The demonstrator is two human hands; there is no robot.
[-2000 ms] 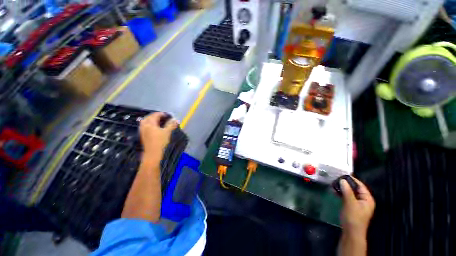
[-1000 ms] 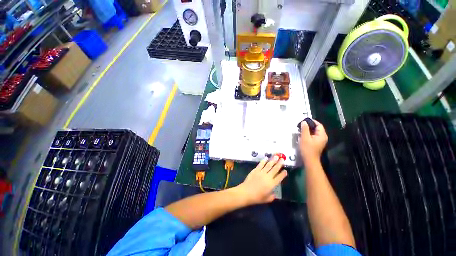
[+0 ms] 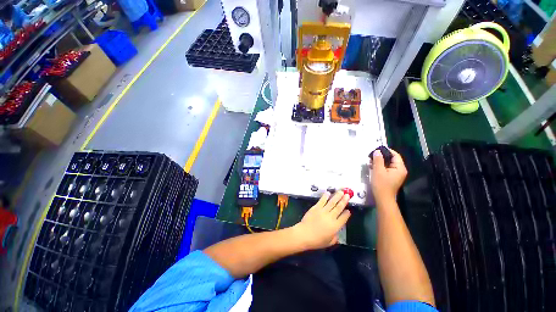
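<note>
The gold press head [image 3: 317, 79] stands down over a black nest [image 3: 307, 114] on the white machine base [image 3: 283, 155]. Orange-brown fixture nests [image 3: 345, 112] sit to its right, with a dark part in the front one. My left hand [image 3: 323, 220] lies flat at the base's front edge, fingertips at the push buttons beside the red button [image 3: 347, 192], holding nothing visible. My right hand [image 3: 388, 173] holds a small black part [image 3: 382, 155] at the base's right edge; the fingers partly hide it.
Black tray stacks stand at left [image 3: 91, 225] and right [image 3: 488, 225]. A keyed meter [image 3: 250, 180] with orange plugs [image 3: 246, 212] lies left of the base. A lime-green fan [image 3: 466, 73] stands at right. A control box [image 3: 242, 27] and a blue crate [image 3: 196, 222] are at left.
Since two seconds ago, my left hand has come from the left tray stack to the front buttons, and my right hand has moved up along the base's right side. Over the last second both stay in place.
</note>
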